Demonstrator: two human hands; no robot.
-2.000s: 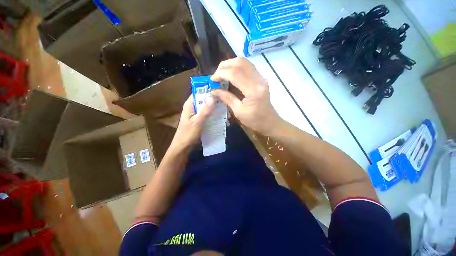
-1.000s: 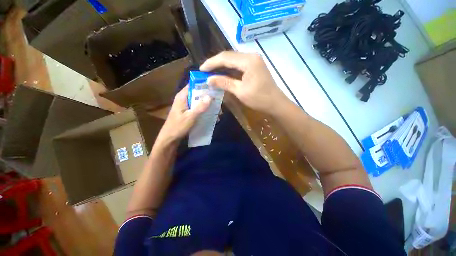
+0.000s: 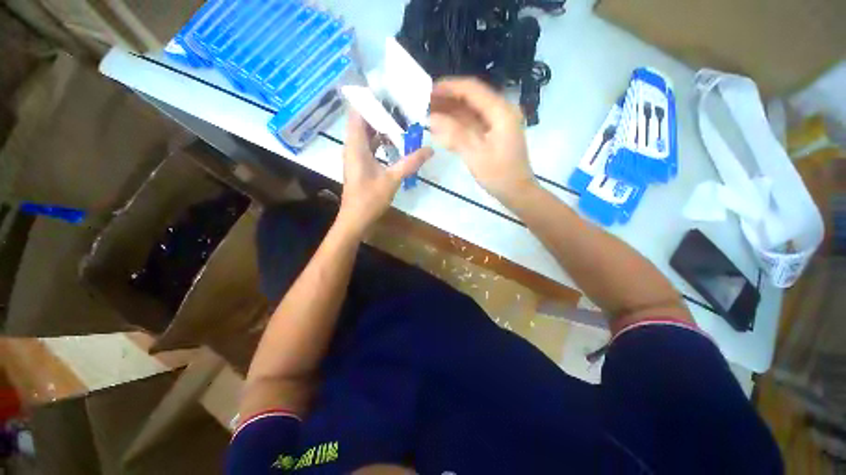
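Note:
My left hand (image 3: pixel 371 176) holds an opened retail box (image 3: pixel 406 85), its white flaps spread and a blue part by my thumb. My right hand (image 3: pixel 480 130) is at the box's right side, fingers bent and blurred; whether it grips the box I cannot tell. A tangled heap of black cables (image 3: pixel 468 42) lies just behind the hands. A row of blue and white retail boxes (image 3: pixel 269 56) stands at the left of the table. Flat retail boxes (image 3: pixel 640 139) lie in a fanned pile to the right.
A black phone (image 3: pixel 714 278) and a looping white label strip (image 3: pixel 756 158) lie at the right of the white table (image 3: pixel 557 250). An open carton with a dark mass (image 3: pixel 190 246) stands at left below the table. A brown carton (image 3: pixel 733 37) is at the back.
The view has turned right, towards the table. The box has moved from over my lap to over the table edge near the cables, and its white flaps now stand open.

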